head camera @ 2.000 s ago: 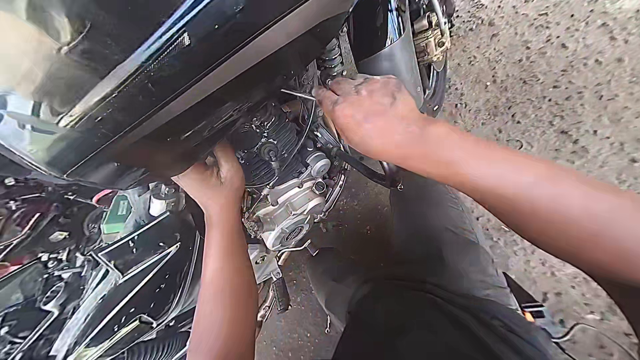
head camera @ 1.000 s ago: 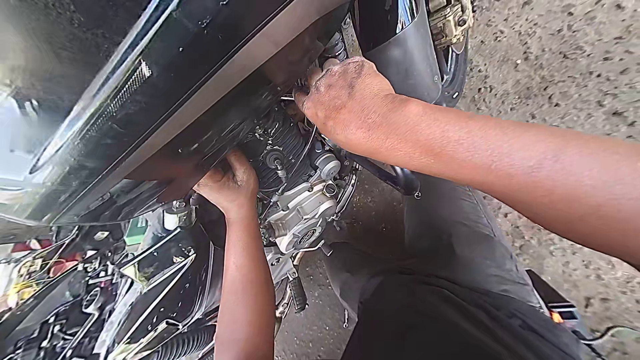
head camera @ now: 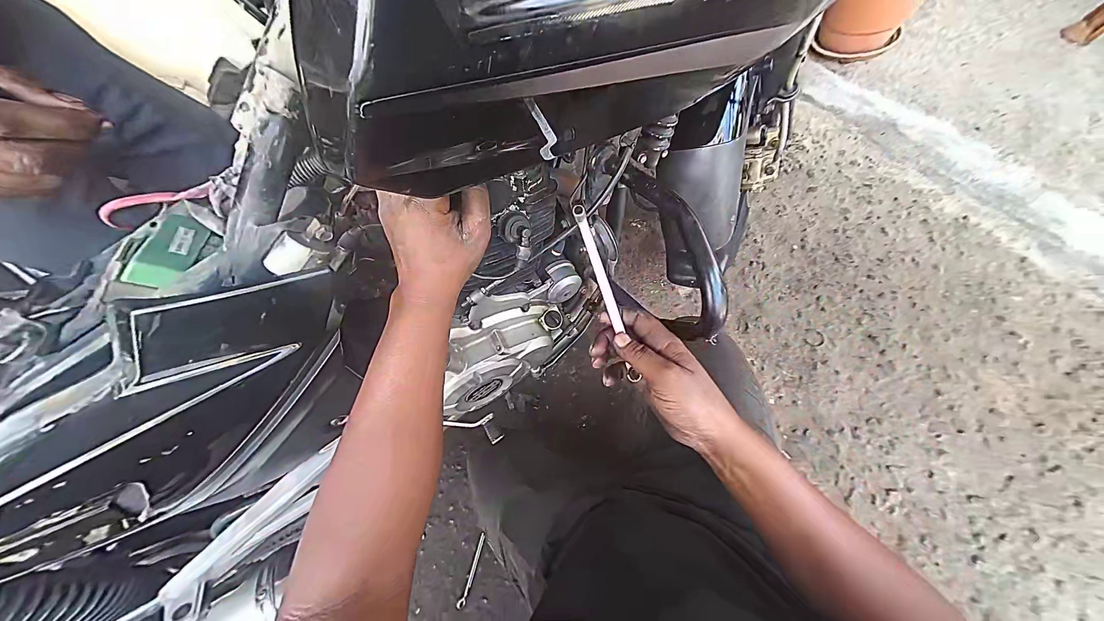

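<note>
Between the fingers and thumb of my right hand is a slim ring-ended metal wrench, its far ring end up beside the cables near the engine. My left hand reaches up under the lower edge of the motorcycle's black fuel tank; its fingertips are hidden, so what they touch cannot be told. Just right of that hand are the finned engine cylinder and a spark plug cap. Below them sits the silver engine side cover.
A black crash bar curves out at the right. Another wrench lies on the ground. At left are a green box-shaped part, the black side panel and another person's hand. A terracotta pot stands at top right.
My right hand has come down and away from the area beneath the tank, with the wrench now plainly visible in it. My left hand remains under the tank edge. The view has turned.
</note>
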